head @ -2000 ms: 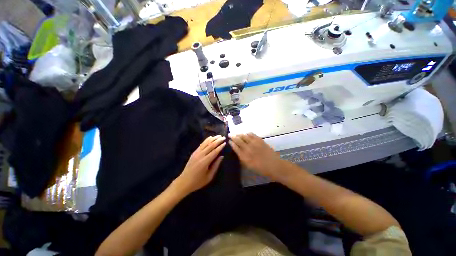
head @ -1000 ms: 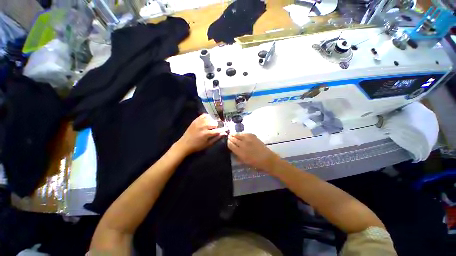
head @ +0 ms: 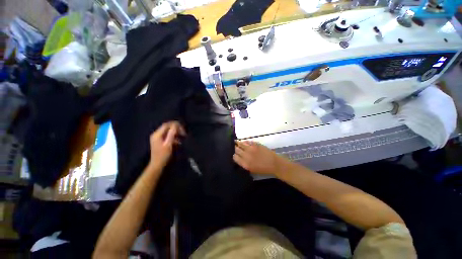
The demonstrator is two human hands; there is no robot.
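Observation:
The large black garment piece lies on the table left of the needle and hangs over the front edge. My left hand pinches black cloth at its middle, with fingers bent. A small light spot shows on the cloth right of this hand; what it is I cannot tell. My right hand holds the right edge of the cloth near the table's front. The presser foot and needle area of the white sewing machine is above my right hand, at the cloth's edge.
Waiting black panels lie behind left. A black heap is at far left, with clear plastic bags. Grey scraps lie against the machine, and a white pad stack is at its right end. A black cut piece is behind.
My left hand has moved left and down, away from the needle area. My right hand has moved slightly right and down. The garment's right part now spreads between my hands.

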